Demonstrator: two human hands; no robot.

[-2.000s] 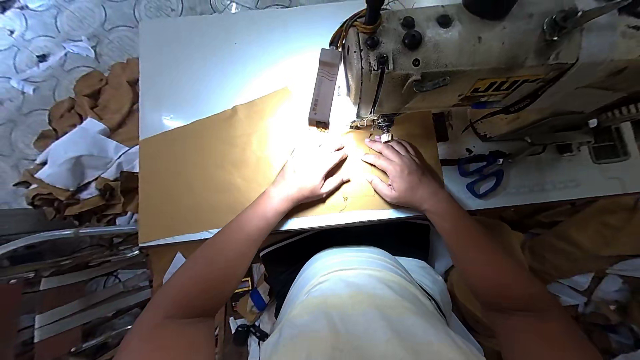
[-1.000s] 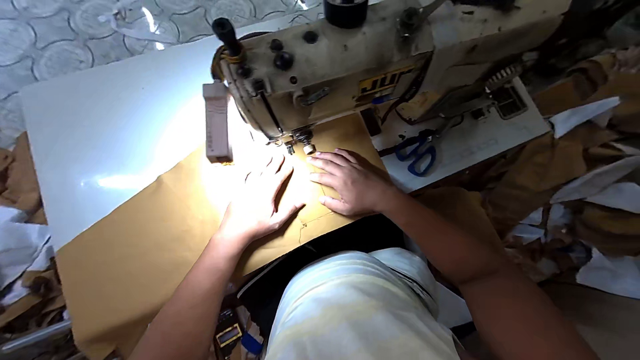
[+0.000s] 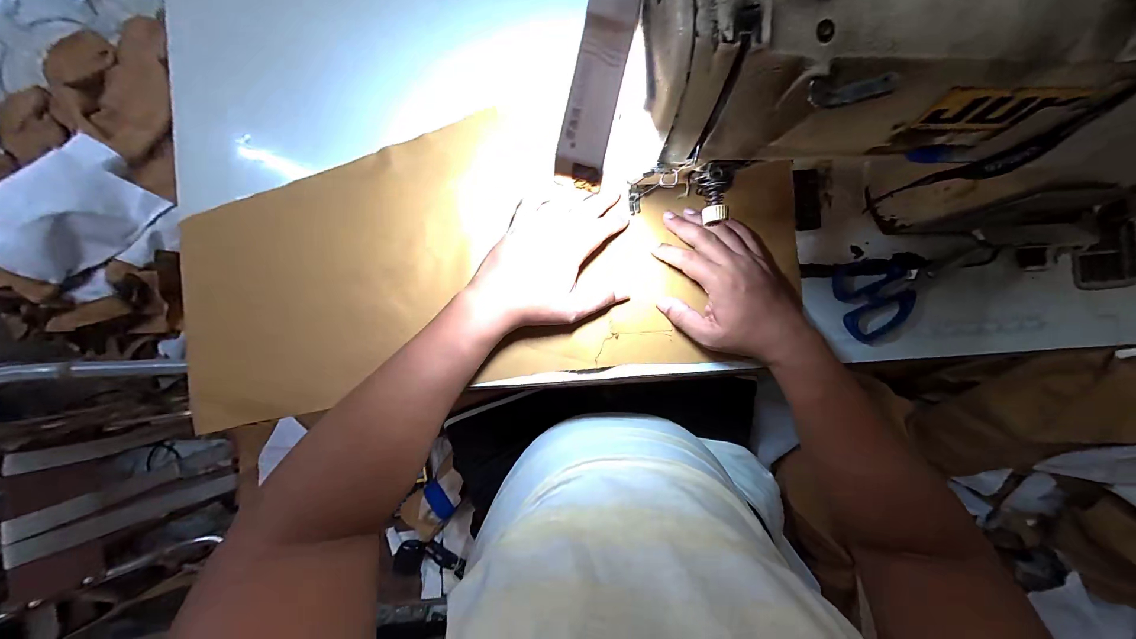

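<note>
A large tan fabric piece (image 3: pixel 328 284) lies flat on the white sewing table (image 3: pixel 266 89), reaching under the needle area of an industrial sewing machine (image 3: pixel 799 80). My left hand (image 3: pixel 559 257) rests palm down on the fabric, left of the presser foot (image 3: pixel 635 197), its fingers washed out by bright light. On the other side my right hand (image 3: pixel 732 288) presses flat on the fabric, its fingertips near a spring with a brass-coloured knob (image 3: pixel 714 214). Dark stitch lines and a loose thread (image 3: pixel 606 348) show on the fabric between and below my hands.
A narrow pale lamp or box (image 3: pixel 596 89) stands beside the machine head. Blue-handled scissors (image 3: pixel 874 297) lie on the table right of the fabric. Tan and white scraps (image 3: pixel 80 204) are heaped at the left, with more cloth (image 3: pixel 1021 417) below the table's right side.
The view has shifted noticeably between frames. Both hands stay flat on the tan fabric near the presser foot; no clear grasp or release shows.
</note>
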